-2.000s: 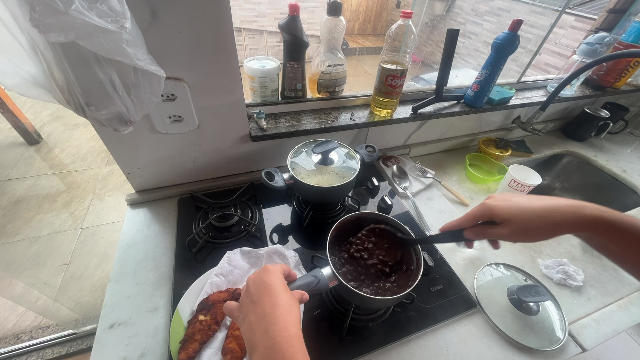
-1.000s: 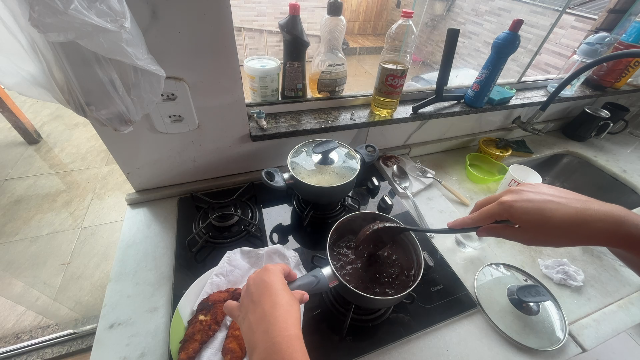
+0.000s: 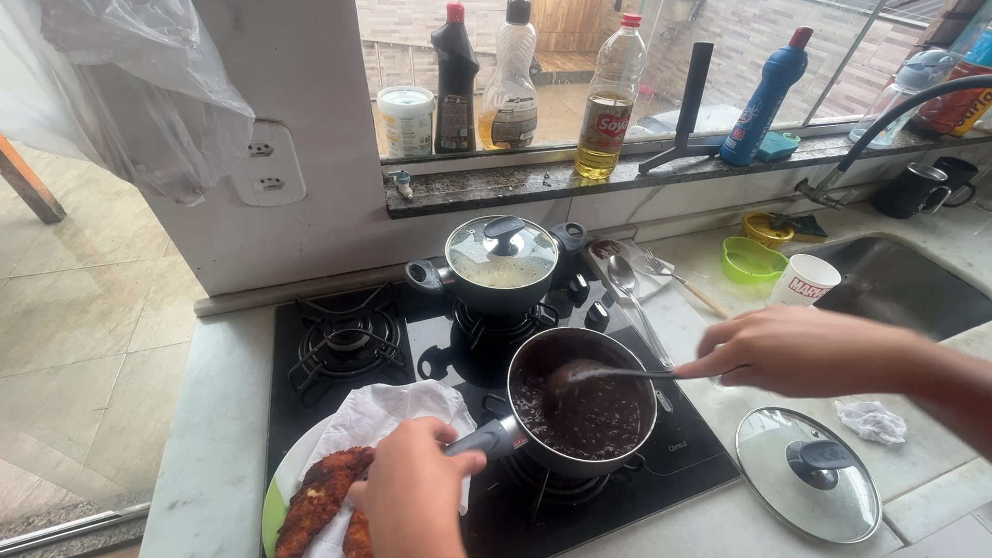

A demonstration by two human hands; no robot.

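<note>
My left hand (image 3: 415, 480) grips the grey handle of a saucepan (image 3: 581, 465) on the front burner of a black glass gas cooktop (image 3: 690, 473). Dark, glossy food with pale bits (image 3: 597, 418) fills its lower part. From the right, my right hand (image 3: 790, 353) holds a dark ladle or spoon (image 3: 620, 372), its bowl in the food at the pan's left side. Behind stands a covered pot (image 3: 500, 291) under a glass lid. Breaded fried pieces (image 3: 322, 496) lie on paper towel (image 3: 395, 407) on a green-edged plate (image 3: 273, 515), partly hidden by my left hand.
A glass lid (image 3: 833, 496) and crumpled paper (image 3: 872, 422) lie on the right counter. Behind are a spoon (image 3: 632, 283), a fork (image 3: 682, 283), a paper cup (image 3: 804, 280), a green bowl (image 3: 748, 263) and a sink (image 3: 914, 283). An oil bottle (image 3: 607, 116) stands on the sill.
The utensil in my right hand has shifted within the saucepan, its bowl now toward the left side. My right hand has moved slightly. My left hand has stayed on the handle.
</note>
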